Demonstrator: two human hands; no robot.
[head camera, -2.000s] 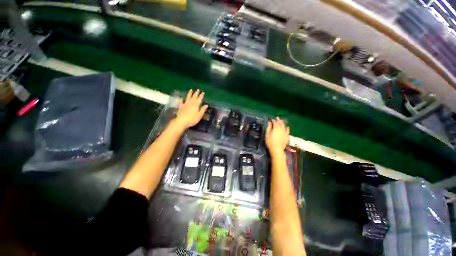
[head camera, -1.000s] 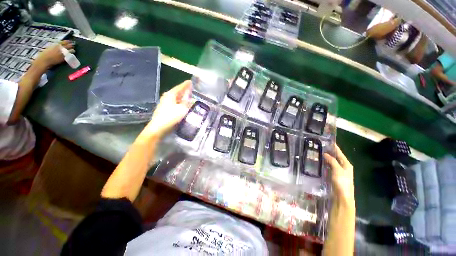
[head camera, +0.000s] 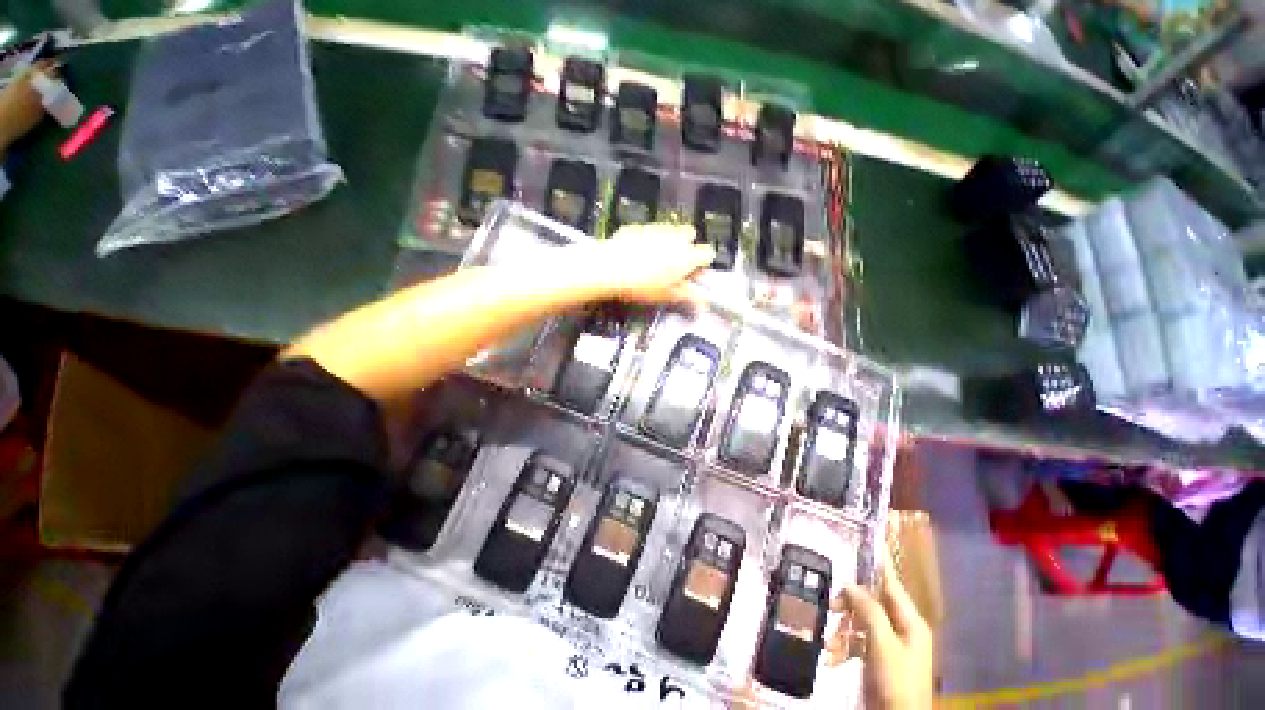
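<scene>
A clear blister tray with several black phones, backs up, is held tilted over the bench's near edge, close to my body. Its upper left area is partly hidden by my left forearm. My right hand grips its lower right edge. A second blister tray with two rows of phones lies beyond it on the red-lettered mat. My left hand is blurred and reaches across the near tray, its fingertips by a phone in the far tray's front row; its grip is unclear.
A bagged grey stack lies at left, with a red marker and another person's hand beyond. Stacked black phones and a wrapped pale bundle are at right. A cardboard box is below the bench edge.
The held tray has come down towards my body, uncovering the filled tray on the mat. My left hand has left its left edge and moved right across it; my right hand remains at its right side.
</scene>
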